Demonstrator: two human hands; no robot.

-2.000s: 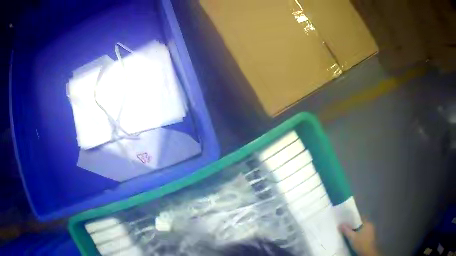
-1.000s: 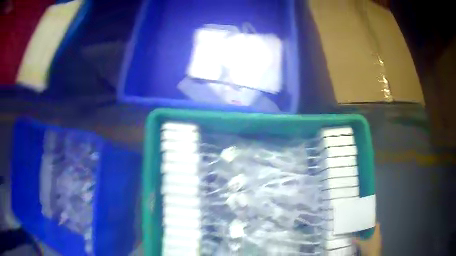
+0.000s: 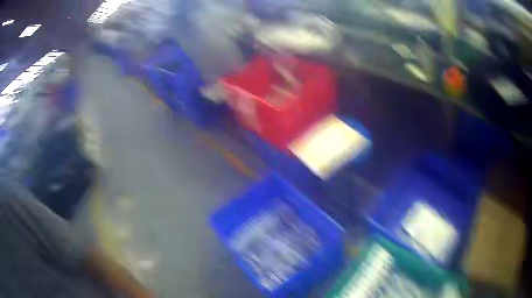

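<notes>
The frame is strongly blurred. A green tote (image 3: 379, 250) is cut off by the bottom edge at lower right. It holds a row of white units (image 3: 368, 275) along its left side and pale wrapped cables beside them. A blue tote (image 3: 335, 236) with wrapped whitish pieces (image 3: 274, 244) stands on the floor to its left. A bare forearm below a grey sleeve enters at the lower left and runs out of the bottom edge. Whose arm it is cannot be told. No hand shows on it. My left hand and my right hand are not in view.
A red crate (image 3: 315, 87) stands at upper centre, beside a stack of record sheets (image 3: 329, 145). Another blue tote (image 3: 382, 209) holds white papers (image 3: 430, 230). A brown carton (image 3: 496, 244) stands at right. Grey floor (image 3: 151, 174) with a yellowish line runs up the left.
The view has swung left and tilted up. The green tote has shifted to the lower right. The hand at its right end has left the picture, and a forearm now shows at lower left.
</notes>
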